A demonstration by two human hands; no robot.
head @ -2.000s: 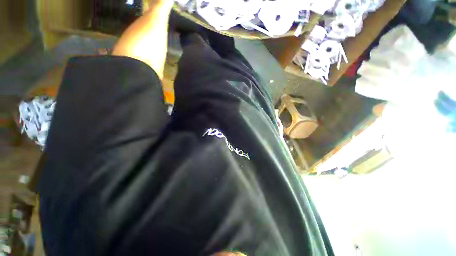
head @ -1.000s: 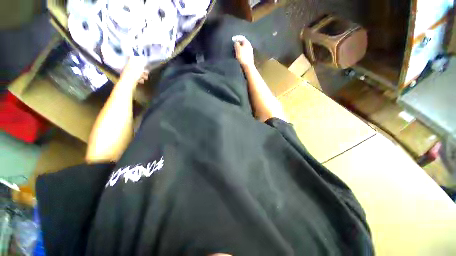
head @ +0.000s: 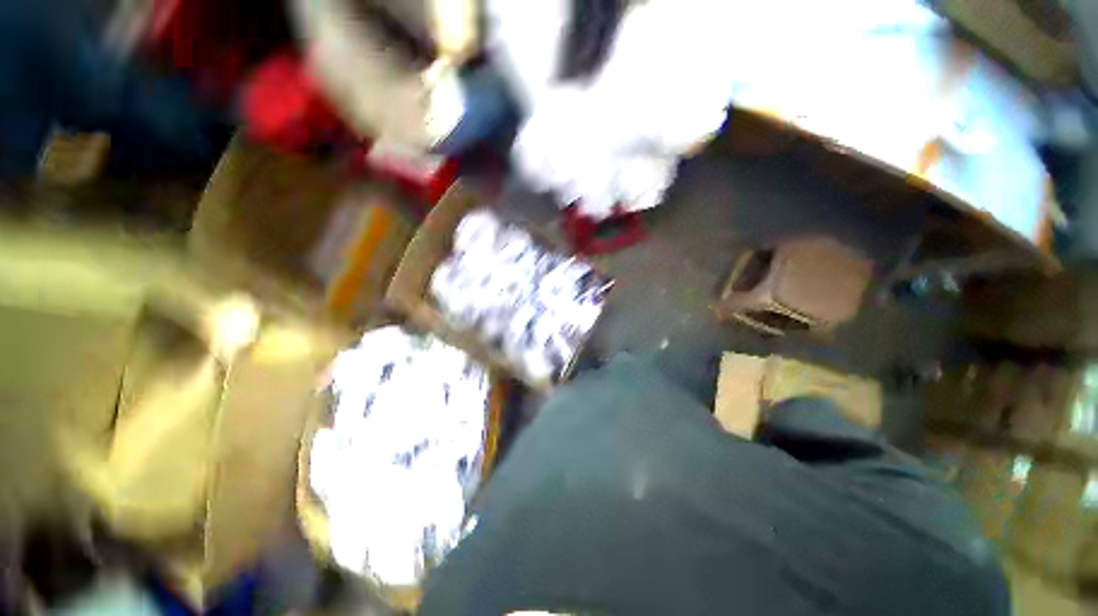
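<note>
The view is strongly blurred. Many white plastic housings [head: 397, 445] fill an open carton [head: 493, 421] beside my dark clothing, left of centre. A second open carton [head: 419, 247] just beyond it holds more white parts [head: 518, 289]; single pieces cannot be made out. Neither my left hand nor my right hand can be made out. A pale blurred spot lies over the brown cartons at the left, and I cannot tell what it is.
A brown stool [head: 813, 283] stands on the dark floor right of centre, with a small carton [head: 831, 388] nearer me. A bright table [head: 891, 72] curves across the upper right. A white crumpled bundle [head: 614, 138] and red items [head: 289, 102] lie at the top. Brown cartons [head: 271, 445] stand left.
The view has swung, so the filled carton now shows lower, and a second filled carton and the bright table have come in. Both hands, seen one second ago, no longer show.
</note>
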